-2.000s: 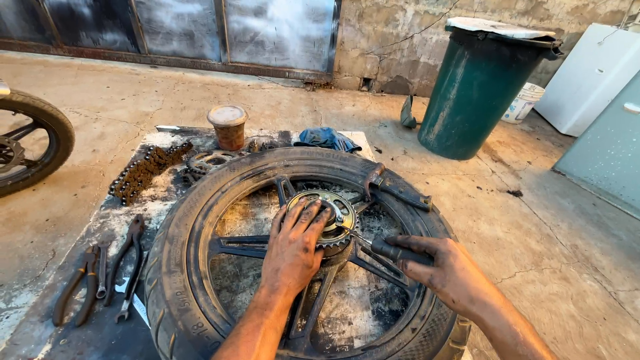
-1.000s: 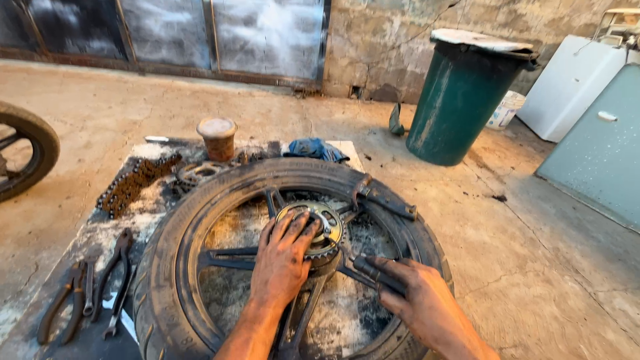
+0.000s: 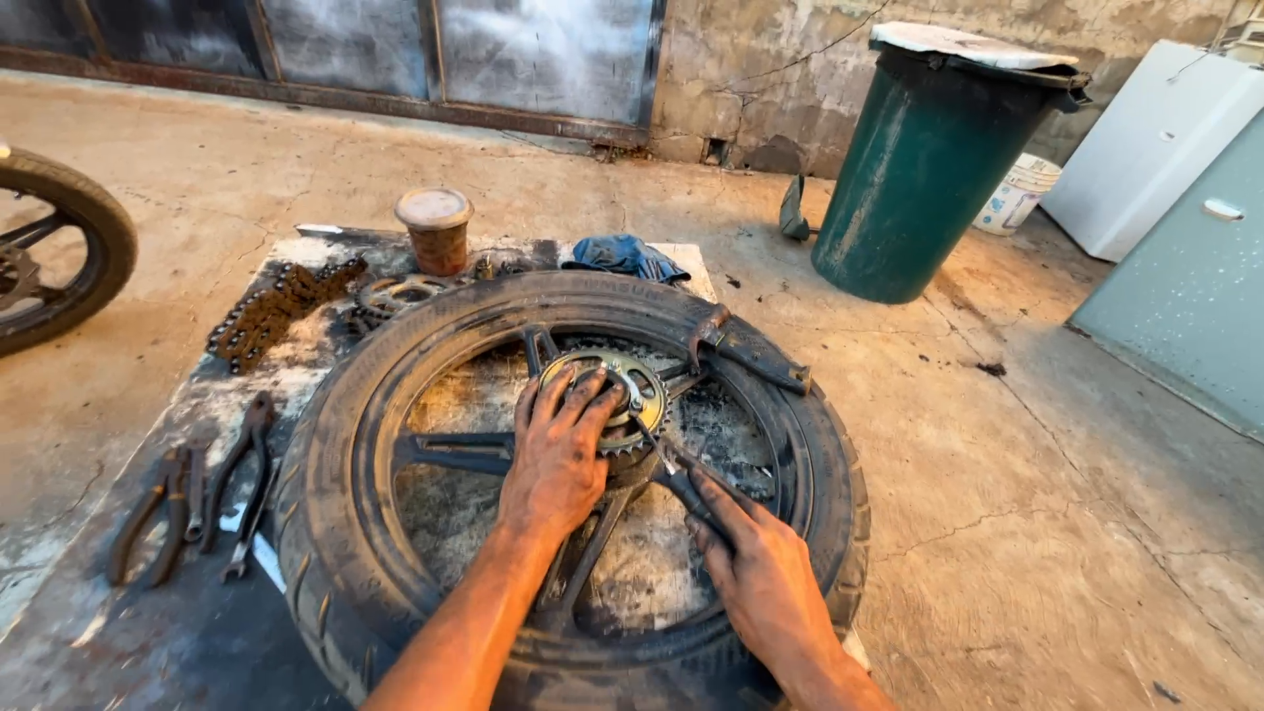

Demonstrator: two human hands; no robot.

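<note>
A spoked motorcycle wheel with its tyre [image 3: 346,464] lies flat on a stained board. On its hub sits a toothed metal sprocket [image 3: 647,390]. My left hand [image 3: 558,449] rests on the sprocket with its fingers spread over the near left part; whether it grips anything there is hidden. In my right hand [image 3: 755,563] is the dark handle of a screwdriver [image 3: 647,432], whose thin shaft slants up and left to the sprocket's right side. A metal part with a dark sleeve [image 3: 755,355] lies across the tyre's upper right.
Pliers [image 3: 148,523], more pliers [image 3: 242,464] and spanners [image 3: 196,489] lie left of the wheel. Behind it are a drive chain [image 3: 276,316], a second sprocket [image 3: 390,296], a lidded pot [image 3: 436,242] and a blue cloth [image 3: 622,257]. A green bin [image 3: 918,188] stands behind right.
My left hand has stayed on the sprocket throughout. My right hand has kept hold of the screwdriver, its shaft still at the sprocket's right side.
</note>
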